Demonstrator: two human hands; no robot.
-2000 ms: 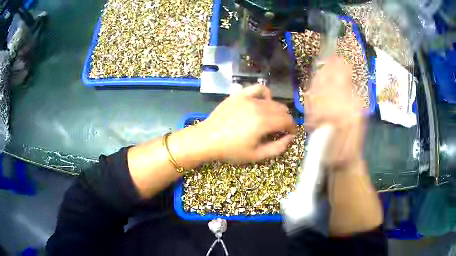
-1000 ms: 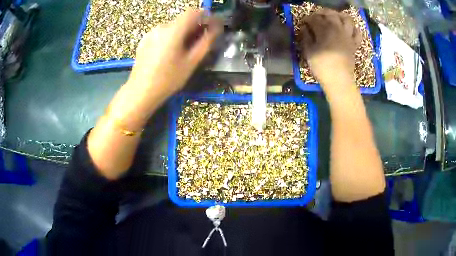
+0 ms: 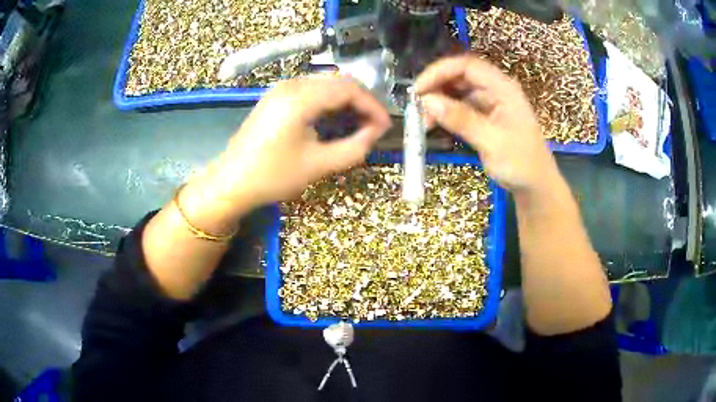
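Observation:
My left hand (image 3: 306,137) is just left of the fixture under the dark press (image 3: 412,35), thumb and forefinger tips together; whether a small part is between them cannot be seen. My right hand (image 3: 479,114) is at the upper end of the white front handle (image 3: 414,153), thumb and forefinger close together; any part between them is too small to tell. The front handle points towards me over the near blue tray (image 3: 385,323) of gold-silver pieces. The white side handle (image 3: 271,55) points left over the left tray (image 3: 192,99). The fixture is partly hidden by my fingers.
The right tray (image 3: 577,147) holds copper-toned small parts. A white printed packet (image 3: 637,118) lies to its right, with a clear plastic bag of pale parts (image 3: 628,23) behind. The green bench top (image 3: 102,165) has a worn front edge.
My left hand has come from the left tray towards the fixture. My right hand has left the right tray and come to the fixture. The side handle now shows over the left tray.

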